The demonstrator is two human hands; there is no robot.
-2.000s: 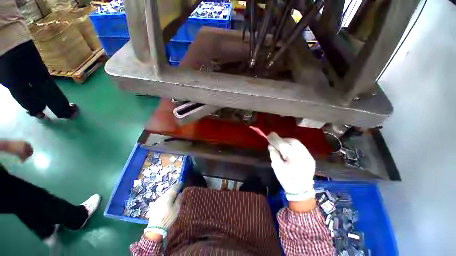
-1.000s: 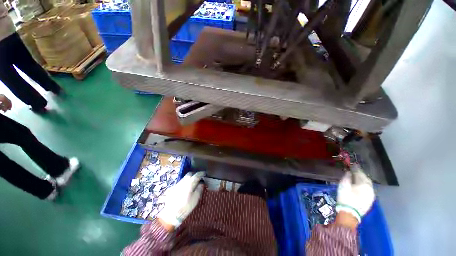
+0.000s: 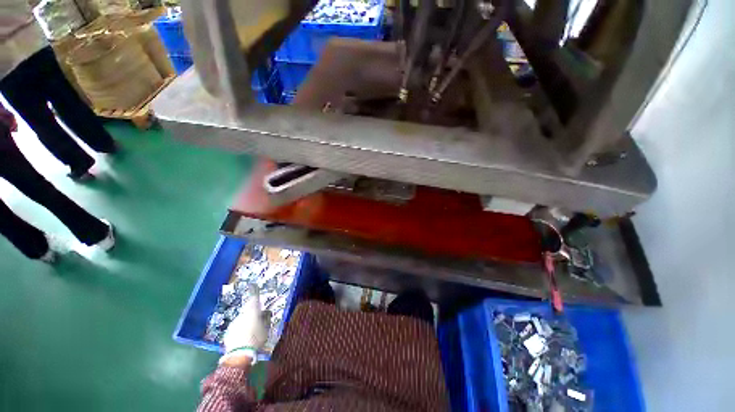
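My left hand [image 3: 247, 328], in a white knit glove, reaches into the left-hand blue parts bin [image 3: 196, 310], over small bright metal parts [image 3: 262, 282] on brown cardboard. Its fingertips are blurred against the parts, and I cannot tell if it holds one. My right hand is out of the picture. The red-handled tool [image 3: 552, 282] lies at the right end of the red work surface [image 3: 419, 229], its handle over the front edge. The fixture [image 3: 387, 190] sits partly hidden under the crossbar, right of the slotted clamp bar [image 3: 296, 183].
The thick grey crossbar [image 3: 387, 153] spans above the table. The right-hand blue bin [image 3: 612, 354] holds darker jumbled parts. Metal hardware [image 3: 582, 261] lies at the table's right end. Stacked blue crates [image 3: 338, 36] stand behind the machine. Two people [image 3: 48, 105] stand at the left, partly cut off.
My left hand has moved from my lap into the left bin. My right hand, earlier at the table's right end by the red-handled tool, has left the picture; the tool now lies there alone.
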